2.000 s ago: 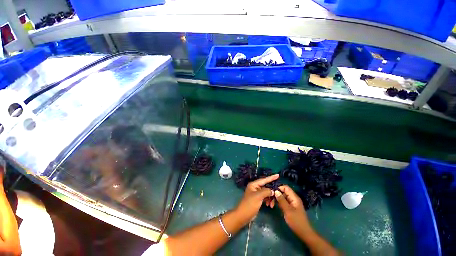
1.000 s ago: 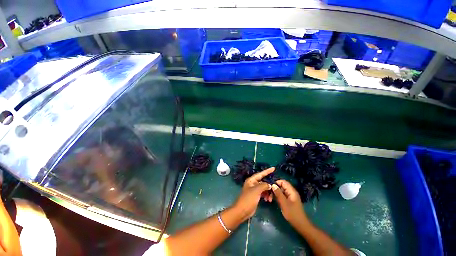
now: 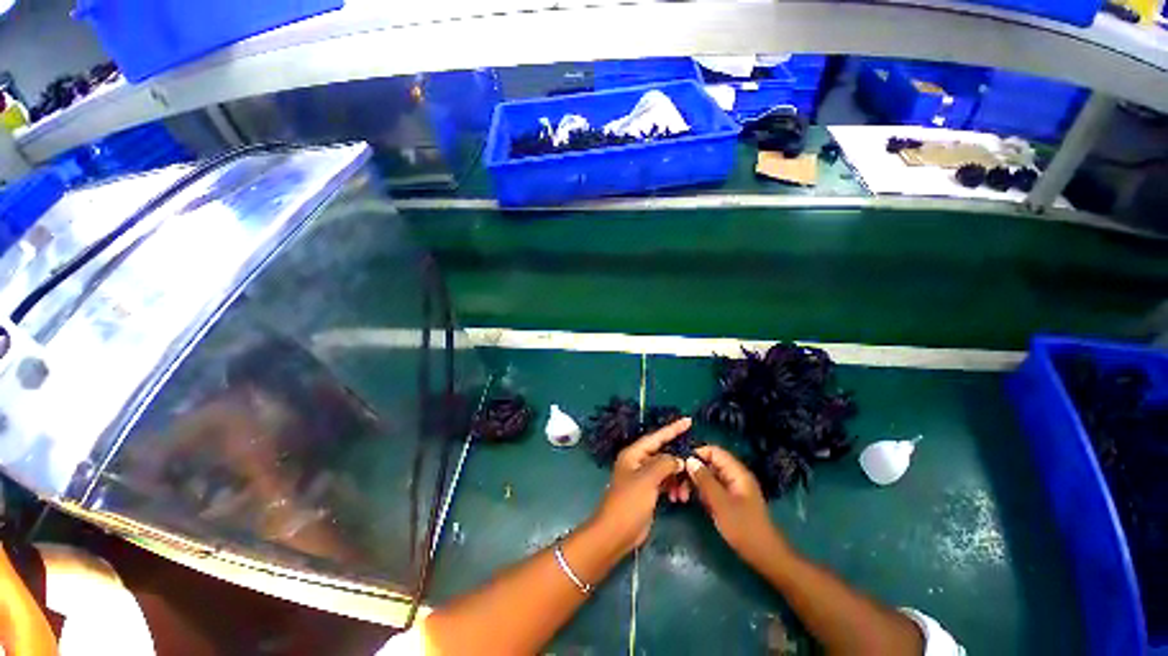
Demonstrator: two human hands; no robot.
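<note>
My left hand [image 3: 638, 484] and my right hand [image 3: 734, 497] meet over the green bench top. Their fingertips pinch a small black piece [image 3: 683, 451] between them, mostly hidden by the fingers. A small cluster of black pieces [image 3: 615, 428] lies just behind my left hand. A larger spiky heap of black pieces [image 3: 784, 408] lies behind and right of my right hand. A white glue bottle [image 3: 562, 427] stands left of the small cluster. Another white glue bottle [image 3: 886, 461] lies right of the heap, its nozzle pointing right.
A clear-sided enclosure [image 3: 295, 423] fills the left. A dark round bunch [image 3: 502, 418] sits beside its panel. A blue crate [image 3: 1089, 513] of black pieces is at the right end. Another blue crate [image 3: 615, 171] stands beyond the bench. A person's arm [image 3: 23, 609] shows at lower left.
The view has shifted, so the enclosure and far crate sit further left and the far crate higher. Both hands stay together on the black piece. My right white cuff now shows clearly.
</note>
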